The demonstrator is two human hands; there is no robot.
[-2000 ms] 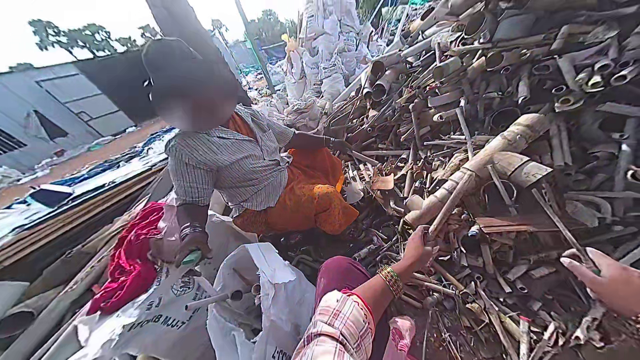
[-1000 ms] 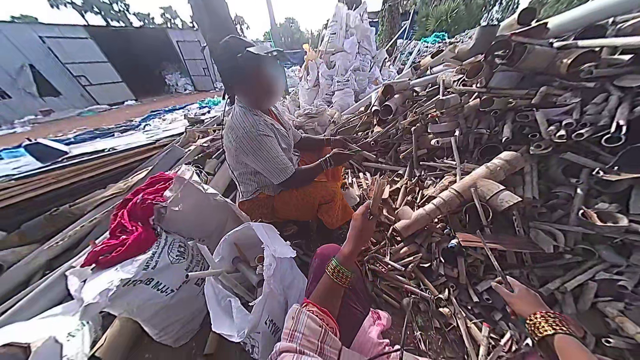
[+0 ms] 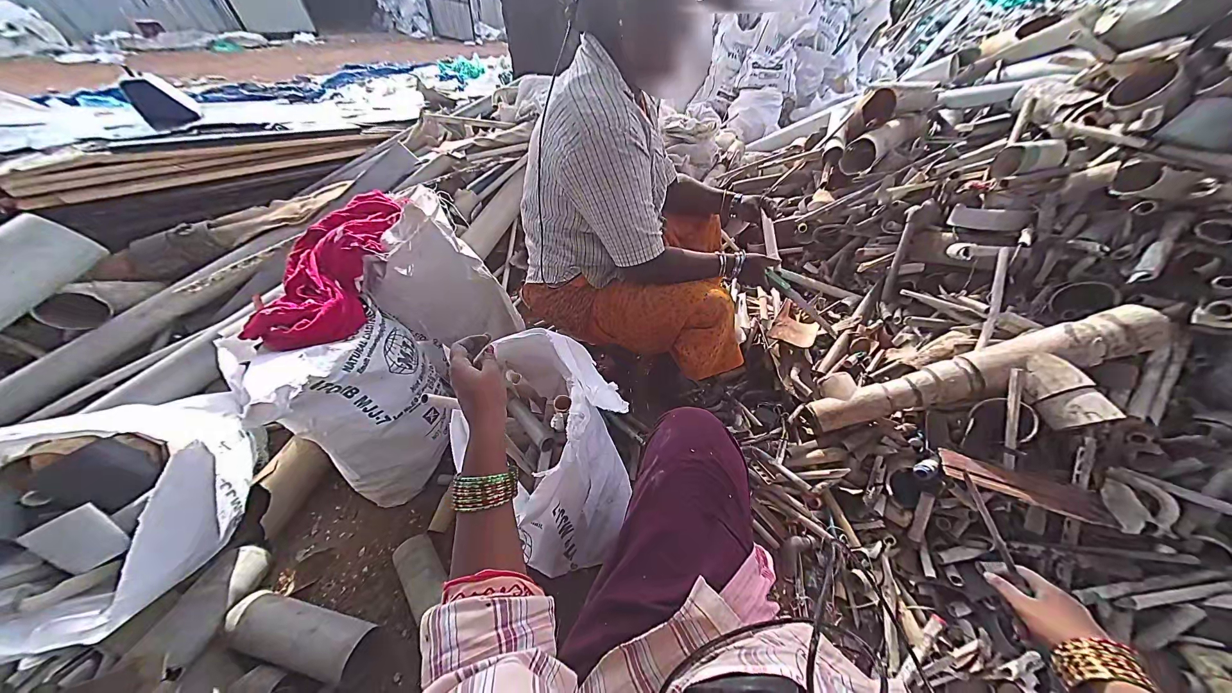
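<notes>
My left hand [image 3: 478,380], with green and gold bangles, is raised at the rim of an upright white woven sack [image 3: 587,472] containing pipe pieces [image 3: 529,423]. Its fingers are curled; whether anything is between them is unclear. At the lower right, my right hand [image 3: 1044,606] grips a thin dark rod [image 3: 989,520] that points up and away over the scrap heap. Long and short pieces of dirty plastic pipe form the heap, with a thick ribbed pipe [image 3: 991,371] lying across it. A flat brown strip [image 3: 1025,486] lies just beyond the rod.
A person [image 3: 602,173] sits ahead, both hands at the heap's edge near a thin green-tipped piece. A full white sack [image 3: 361,414] bears a red cloth [image 3: 332,269]. An open sack of scrap [image 3: 207,491], loose pipe sections [image 3: 298,635] and stacked boards [image 3: 192,168] are on the left.
My left hand has moved left from over the heap, where it held a brownish piece, to the open sack. My right hand still holds the rod. The view has turned down and left.
</notes>
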